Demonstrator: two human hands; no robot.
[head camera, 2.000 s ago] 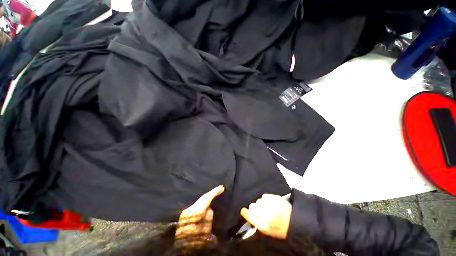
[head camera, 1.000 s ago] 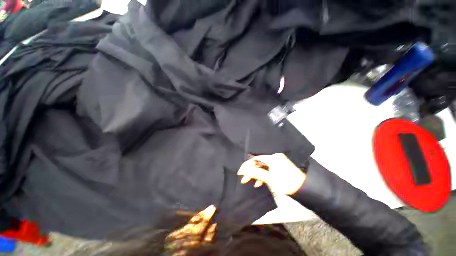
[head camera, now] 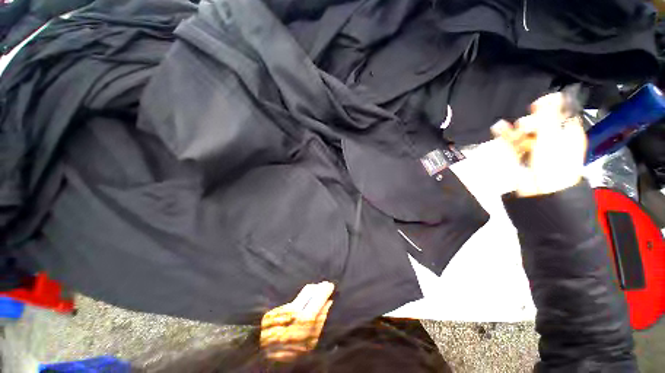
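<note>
A large matte black garment (head camera: pixel 262 211) lies spread in front of me, with a dark care label with pale print (head camera: pixel 435 162) at its right part. My left hand (head camera: pixel 299 320) is at the near edge, with the cloth pinched between thumb and fingers. My right hand (head camera: pixel 547 146) is raised over the right side, off the garment, beside the blue bottle. It is blurred. A greyish smear shows at its fingertips, and I cannot tell whether it is a tool.
A blue bottle (head camera: pixel 628 124) leans at the right by crumpled clear plastic (head camera: pixel 616 171). A red round mat (head camera: pixel 645 291) with a black rectangular phone (head camera: pixel 626 250) lies below it on the white table (head camera: pixel 481 280). Red (head camera: pixel 51 293) and blue (head camera: pixel 86 364) objects stand low at the left.
My right hand has moved from the near edge, over the garment, up and right to beside the bottle. The snips blades seen earlier are no longer clear. My left hand remains at the near edge.
</note>
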